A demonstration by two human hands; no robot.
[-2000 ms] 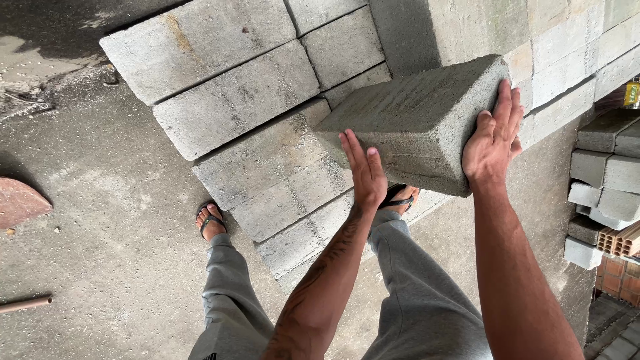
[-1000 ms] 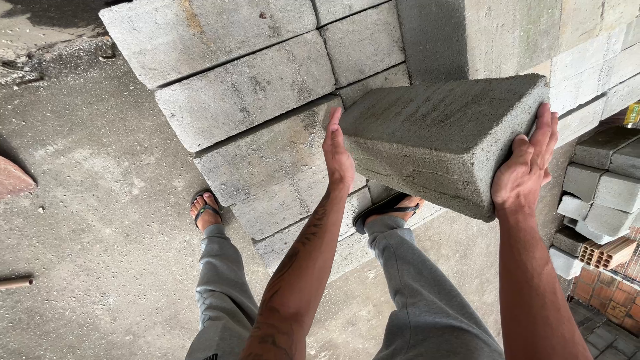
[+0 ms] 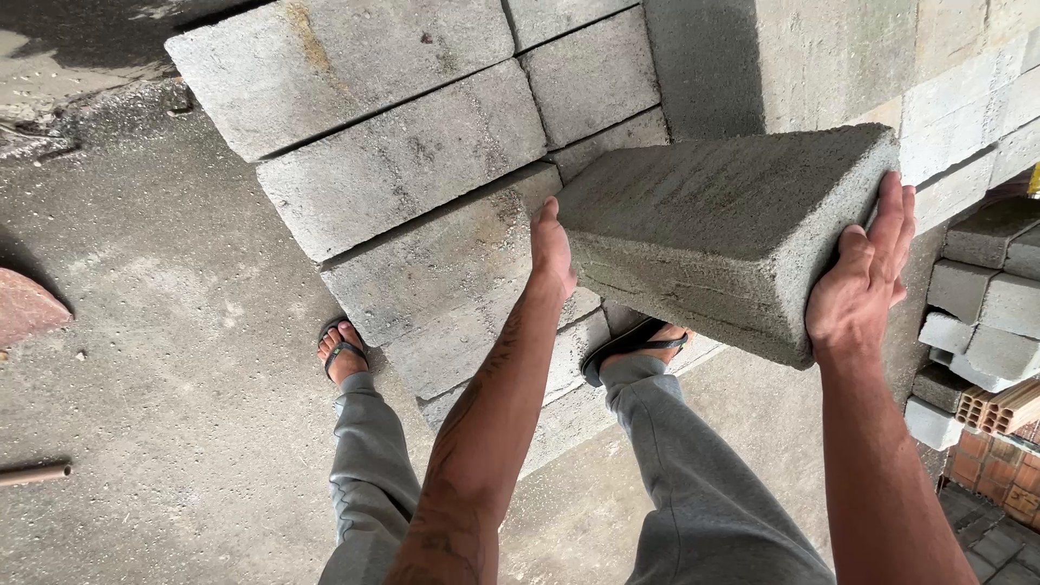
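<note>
A grey concrete block (image 3: 691, 219) is held between my two hands, tilted, its right end nearer to me. My left hand (image 3: 554, 248) presses flat on its left end. On the right end face lies the palm of my right hand (image 3: 863, 272), fingers pointing up. Behind and below the held block are stacked concrete blocks (image 3: 406, 154), laid side by side in rows. My right foot in a black flip-flop (image 3: 630, 349) shows beneath the held block, partly hidden; how it rests on the blocks there I cannot tell.
My left foot in a flip-flop (image 3: 344, 349) stands on the concrete floor (image 3: 179, 366) beside the stack. At the left lie a reddish flat piece (image 3: 28, 307) and a pipe (image 3: 34, 474). More concrete blocks (image 3: 1003, 353) and hollow clay bricks (image 3: 1003, 406) are piled at the right.
The held block has moved to the right against the stack, and my hands with it. My left hand has shifted from the block's near side to its left end.
</note>
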